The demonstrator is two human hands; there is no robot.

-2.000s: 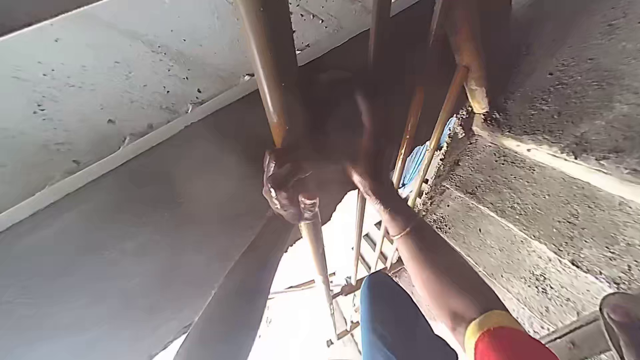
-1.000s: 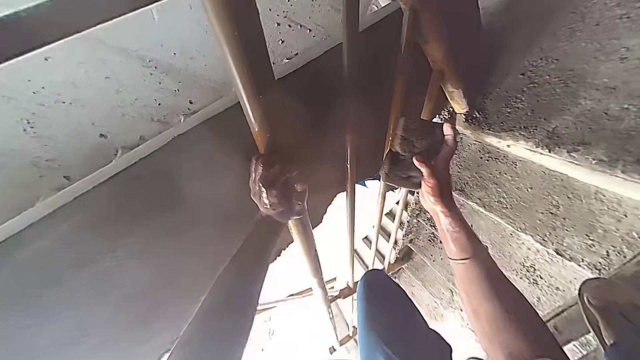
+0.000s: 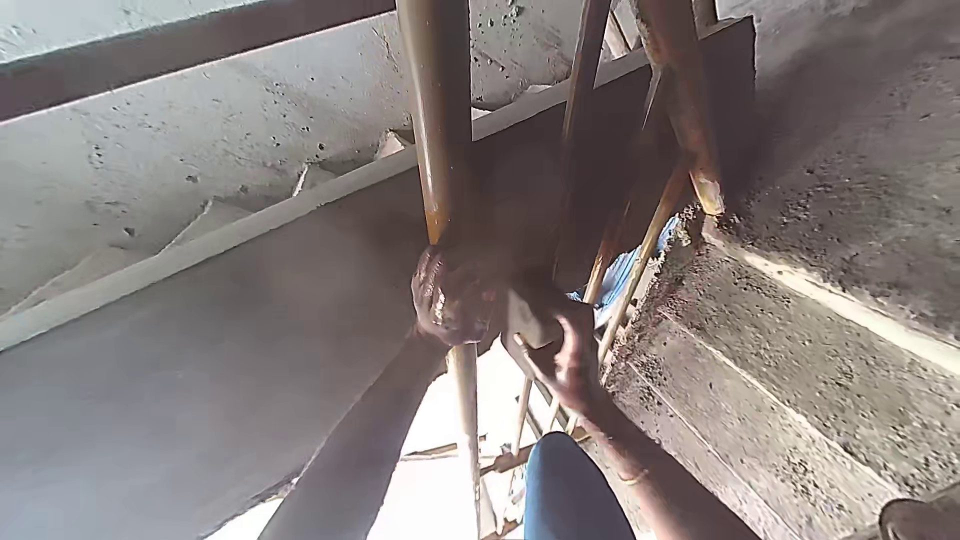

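Observation:
My left hand (image 3: 454, 296) is wrapped around a yellowish-brown metal railing pipe (image 3: 435, 150) that runs down the middle of the view. Just right of it, my right hand (image 3: 570, 360) holds a dark, blocky object with a greyish face (image 3: 525, 319), perhaps a sanding block; its exact kind cannot be told. The block is close to the left hand, and shadow hides whether it touches the pipe. A thin band circles my right wrist.
Thinner railing bars (image 3: 641, 262) stand right of the pipe. Rough concrete stairs (image 3: 780, 405) go down at the right. Behind lies a grey sloping slab (image 3: 187, 360) with a pale edge. My knee in blue cloth (image 3: 574, 495) is at the bottom; a brown rounded thing (image 3: 915, 517) sits bottom right.
My right hand, with the dark block, has moved left from the bars beside the stairs to near my left hand. My left hand stays closed around the pipe.

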